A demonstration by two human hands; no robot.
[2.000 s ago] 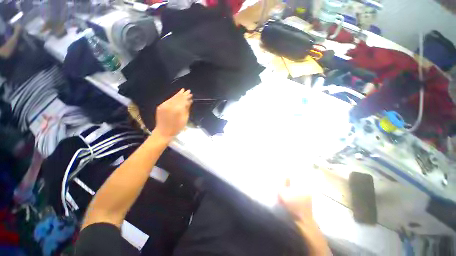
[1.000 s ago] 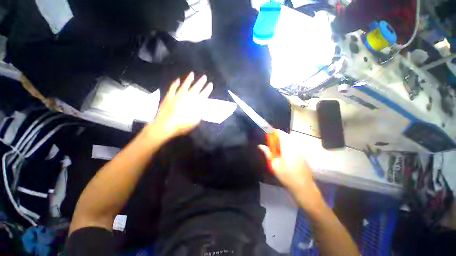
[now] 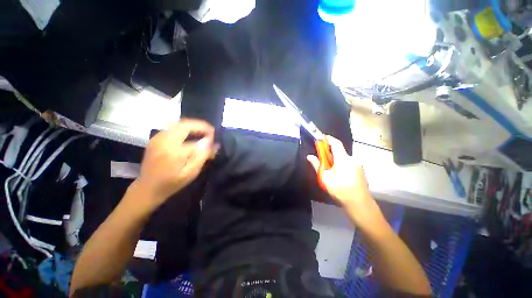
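Note:
A black garment panel (image 3: 256,180) lies over the table edge and towards my lap. A white rectangular patch (image 3: 259,117) lies flat on it. My right hand (image 3: 344,177) holds scissors (image 3: 324,156) by their orange-red handles. The silver blades point up and left, over the cloth at the patch's right end, and look closed or nearly so. My left hand (image 3: 178,154) is left of the patch, blurred, with fingers curled near the panel's left edge. I cannot tell whether its fingertips pinch any cloth.
A dark phone-like rectangle (image 3: 406,132) lies right of my right hand. A white sewing machine (image 3: 466,75) with a bright light stands at the upper right. Dark cloth (image 3: 70,64) is piled at the left. Striped pieces (image 3: 29,174) hang lower left. A blue basket (image 3: 388,250) is below right.
My left hand has moved left and down off the patch, which now shows fully and lies straighter. The scissors stay in my right hand, near the patch's right end; earlier that hand was blurred in glare.

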